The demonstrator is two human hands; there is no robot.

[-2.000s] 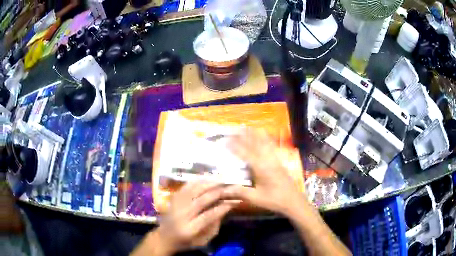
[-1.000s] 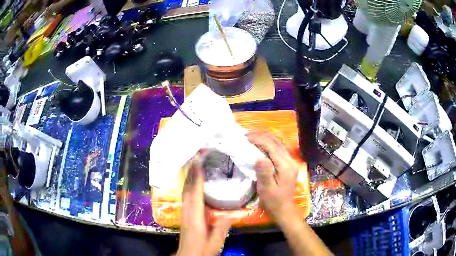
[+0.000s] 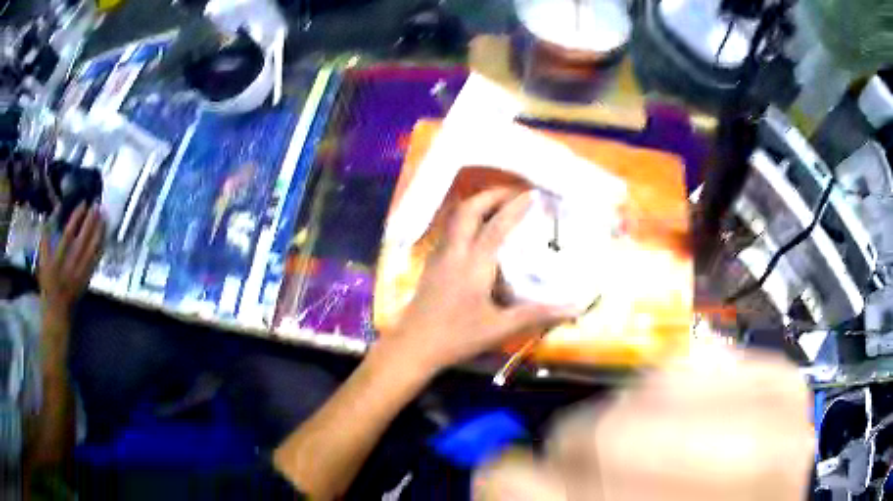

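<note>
A white round housing [image 3: 553, 250] with a small dark wire at its centre lies on the orange pad [image 3: 646, 176], partly lost in glare. A white plastic bracket [image 3: 480, 122] reaches up and left from it, seemingly joined to it. My left hand [image 3: 465, 279] is wrapped around the housing's left side and grips it. Thin wires stick out below the housing near my fingertips. My right hand [image 3: 685, 431] is large and blurred at the lower right, away from the housing; its fingers and anything in them cannot be made out.
A tub [image 3: 573, 44] stands on a cardboard pad [image 3: 627, 108] at the back. White trays [image 3: 813, 186] with a dark cord are at right. A camera unit [image 3: 240, 68] stands back left. Another person's hand [image 3: 70, 250] touches a unit at far left. A dark cord hangs right of the pad.
The view has swung, shifting the bench up and right. My right hand has left the housing and moved to the lower right. My left hand stays on the housing. Another person's hand has appeared at left.
</note>
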